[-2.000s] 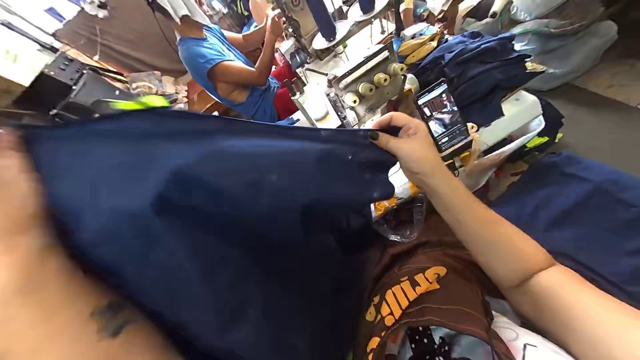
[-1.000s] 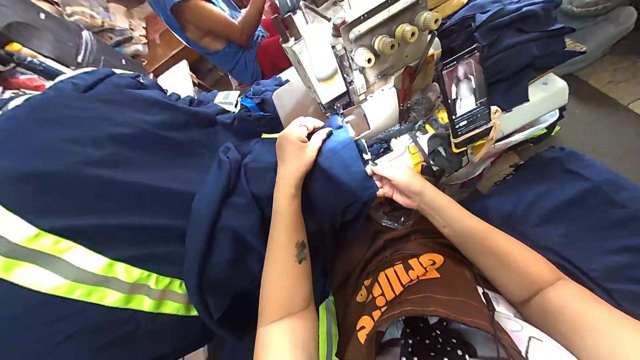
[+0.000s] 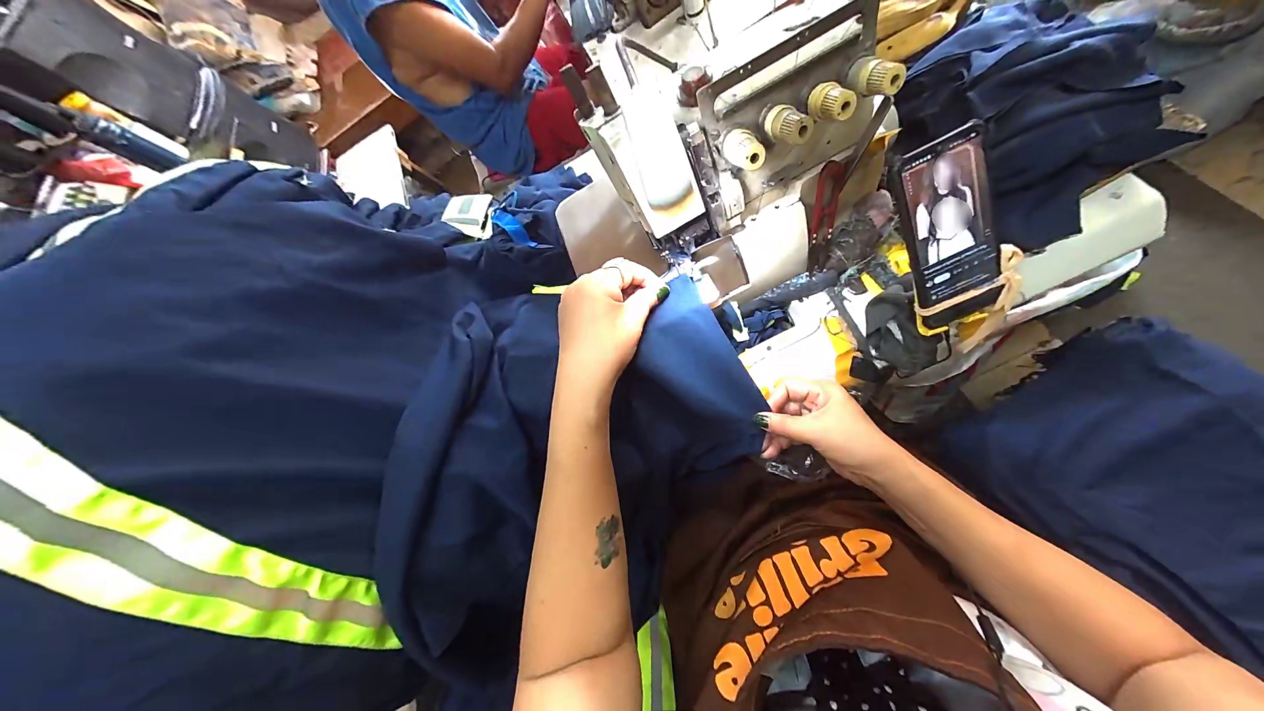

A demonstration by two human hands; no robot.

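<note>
Navy fabric (image 3: 691, 365) runs from under the needle area of an overlock sewing machine (image 3: 731, 148) toward my lap. My left hand (image 3: 607, 316) pinches it close to the presser foot, thumb and fingers together. At the cloth's right edge, lower down, my right hand (image 3: 815, 425) grips it between thumb and fingers. The fabric joins or lies against a large navy garment (image 3: 247, 346) with a yellow and silver reflective band (image 3: 197, 553), spread over the left side. The needle itself is too small to make out.
A phone (image 3: 948, 217) is strapped upright right of the machine. Navy cloth is piled behind it (image 3: 1037, 118), and more lies at the right (image 3: 1126, 474). A brown printed cloth (image 3: 839, 583) covers my lap. Another person in a blue top (image 3: 454, 79) sits beyond the machine.
Two seconds ago my hands held the navy cloth stretched in the air; it then came down to the machine. Over the last second my right hand has moved down along the cloth's edge, away from the needle area.
</note>
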